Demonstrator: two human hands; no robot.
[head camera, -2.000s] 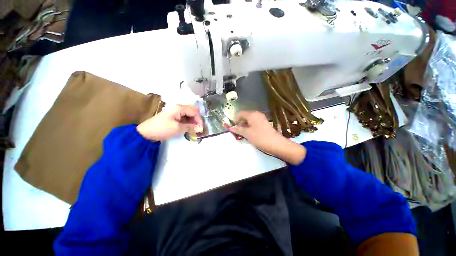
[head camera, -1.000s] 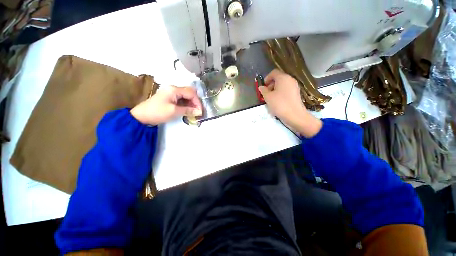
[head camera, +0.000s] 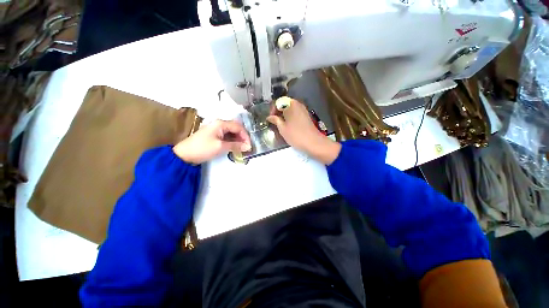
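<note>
My left hand (head camera: 220, 141) is at the left end of the shiny needle plate (head camera: 269, 137), thumb and fingertips close together; whether they hold anything, such as thread, is too small to tell. My right hand (head camera: 296, 127) is under the machine head, its fingertips beside the presser foot (head camera: 262, 111); what they touch or pinch is unclear. The red and metal snips (head camera: 319, 123) lie on the bed just right of my right hand. The brown fabric panel (head camera: 114, 159) lies flat left of the needle, with zipper teeth (head camera: 195, 124) at its upper right corner.
The white sewing machine (head camera: 361, 36) arches over the back of the white table (head camera: 259, 192). Zipper bundles lie behind the needle (head camera: 349, 102) and farther right (head camera: 460, 117). A black cord (head camera: 419, 135) crosses the table. Grey strips (head camera: 499, 186) and clear plastic (head camera: 533, 102) are at the right.
My right hand has let go of the red snips and moved left to the presser foot. My left hand stays by the needle plate's left end. The camera view has shifted.
</note>
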